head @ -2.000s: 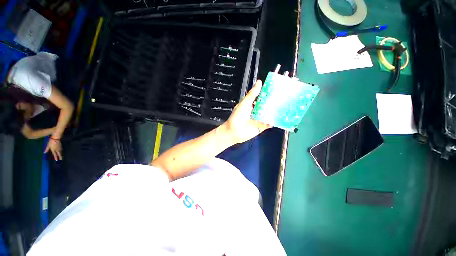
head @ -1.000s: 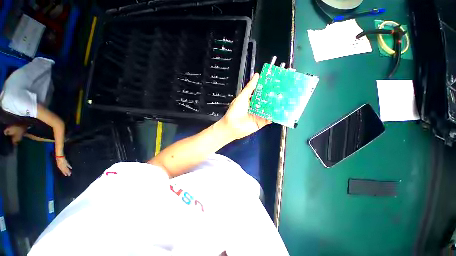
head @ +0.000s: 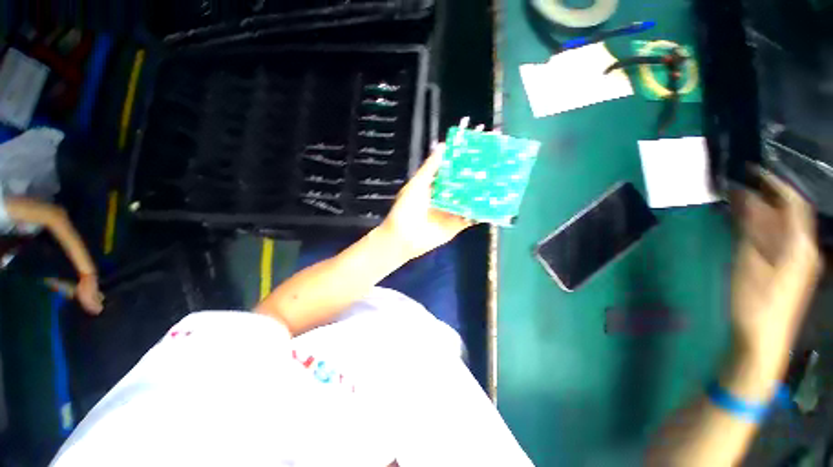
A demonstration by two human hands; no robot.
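Observation:
My left hand [head: 422, 212] grips a green circuit board [head: 484, 176] by its left edge and holds it up at the edge of the green mat. Pale solder dots cover the board's visible face, and small metal connectors stick out at its top. My right hand [head: 776, 233], blurred and with a blue strap on its wrist, is over the right side of the mat, apart from the board. Whether its fingers hold anything cannot be told. A slotted black tray [head: 423, 109] at the upper left holds several boards in its right-hand rows.
On the green mat [head: 557, 365] lie a black phone [head: 596, 237], a dark flat strip [head: 647, 320], two white papers [head: 575, 80], a blue pen [head: 610, 36], a tape roll [head: 575, 11] and a cable loop [head: 656, 73]. Shiny black plastic is at the right. Another person's arm [head: 64, 233] is at the left.
My right hand has come into view from the lower right. My left hand still holds the board, whose face is tilted differently. The whole view has shifted, with the bench items further left.

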